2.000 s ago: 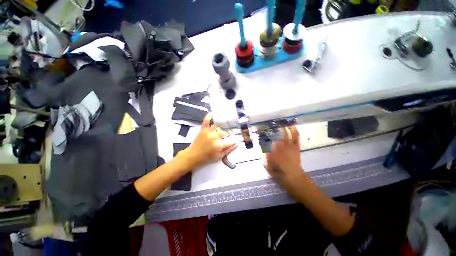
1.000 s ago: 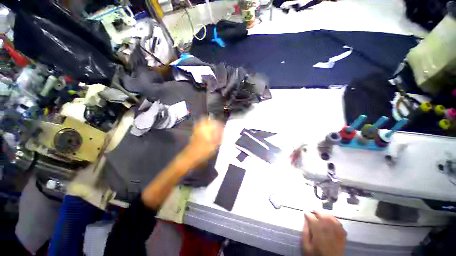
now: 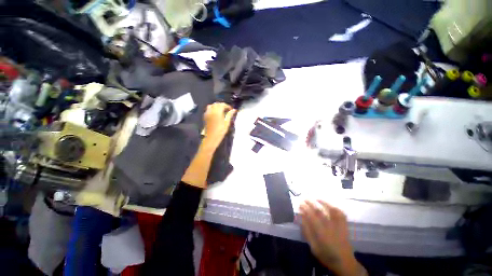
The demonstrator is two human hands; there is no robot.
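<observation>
My left hand [image 3: 217, 119] is over the right edge of the stacked dark grey panels [image 3: 156, 161], just below the bundle of cut pieces [image 3: 245, 70]. Its fingers are bent; whether it pinches a piece is unclear. My right hand [image 3: 325, 229] lies at the table's front edge, fingers together and slightly blurred, with no piece seen in it. A dark grey rectangular cut piece [image 3: 279, 197] lies flat just left of it. Narrow strips [image 3: 274, 133] lie farther back. The presser foot and needle area [image 3: 348, 168] is right of the strips, with no hand at it.
The white sewing machine head [image 3: 442, 126] is at right, with thread cones [image 3: 385, 102] on top. A spare dark piece [image 3: 426, 189] lies on its bed. Light grey pieces [image 3: 162, 114] lie on the panels. A beige machine [image 3: 81, 148] is at left, navy cloth [image 3: 302, 38] behind.
My left hand has left the needle area for the panels' right edge. My right hand has moved off the needle to the front edge. The rectangular piece has shifted right and turned. The view has swung left.
</observation>
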